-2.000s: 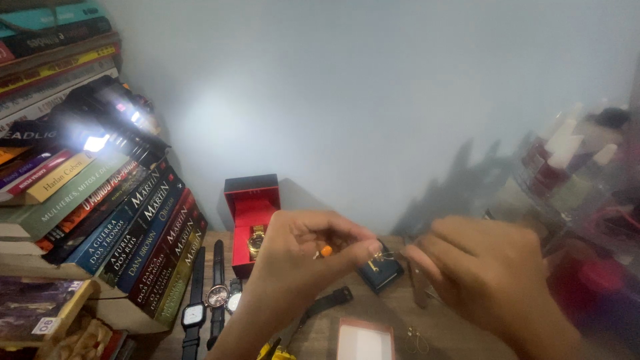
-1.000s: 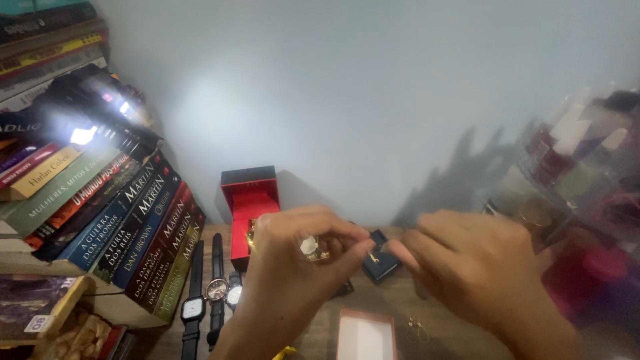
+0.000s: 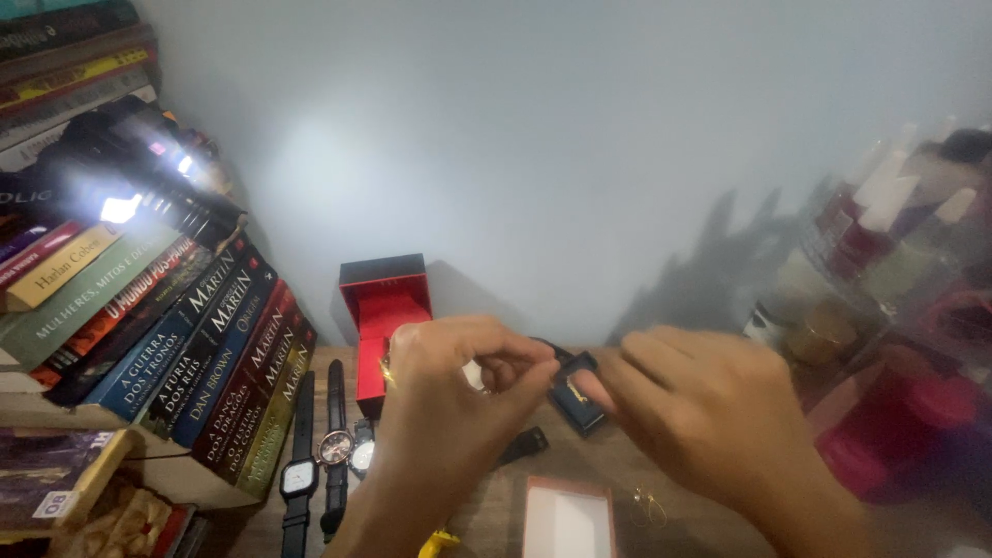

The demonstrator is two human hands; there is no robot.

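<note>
My left hand (image 3: 473,387) is raised over the table with thumb and index fingertips pinched together; whatever lies between them is too small or hidden to tell. Close to its right, my right hand (image 3: 690,411) is curled, its thumb pointing left and its grip hidden behind the knuckles. Between and behind the hands lies a small dark blue box (image 3: 577,403) with a gold-coloured piece on it. An open red-lined watch box (image 3: 387,302) stands behind my left hand, partly covered. Fine gold-coloured jewellery (image 3: 649,505) lies below my right hand, beside an open white-lined box (image 3: 570,519).
Several wristwatches, among them a square-faced one (image 3: 297,477), lie left of my left wrist. Stacked books (image 3: 194,349) with a lit lamp (image 3: 124,208) on them fill the left side. Clear containers (image 3: 845,310) stand at right. A yellow object (image 3: 439,542) lies at the bottom edge.
Two seconds ago a small orange thing showed by my left fingers; it no longer shows. Both hands remain raised close together.
</note>
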